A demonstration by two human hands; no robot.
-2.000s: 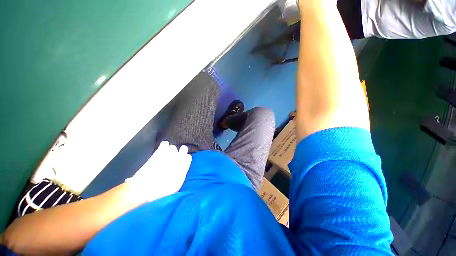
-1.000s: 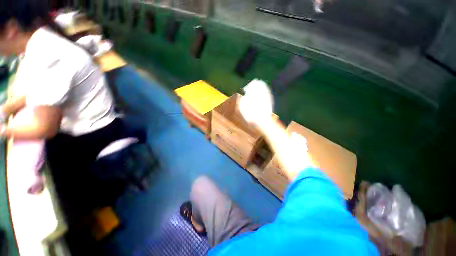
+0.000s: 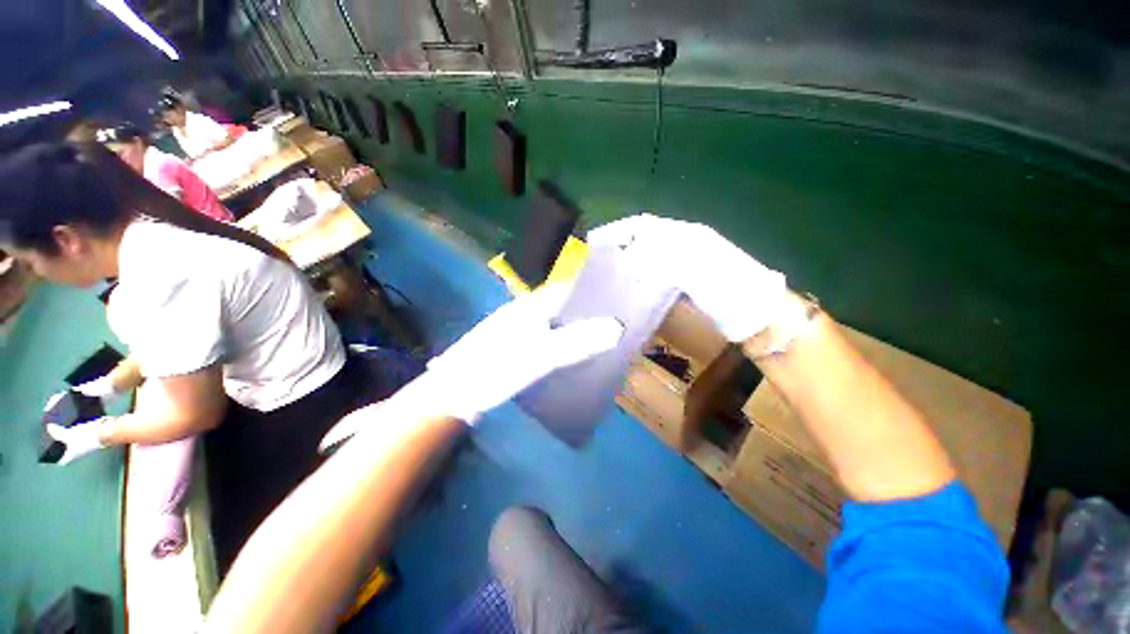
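Note:
A metal housing [image 3: 580, 390], looking grey-purple under the light, is between my two gloved hands in front of me. My left hand [image 3: 514, 353], in a white glove, lies on its near left face with the fingers stretched toward its middle. My right hand [image 3: 700, 266], also in a white glove, holds its upper right part; the fingertips are partly hidden by glare and the part. A black housing [image 3: 543, 229] hangs just behind, near a yellow pad [image 3: 514, 275].
Black parts hang along the green wall [image 3: 805, 186]. Cartons [image 3: 898, 409] stand at the right, with a clear plastic bag [image 3: 1097, 557]. A person in white [image 3: 229, 310] sits at the left by the green conveyor [image 3: 43, 347], holding a dark part; other people sit further back.
My right hand was reaching over the cartons; now it is at the housing. My left hand has come into view and touches the housing too. The view has steadied and tilted up.

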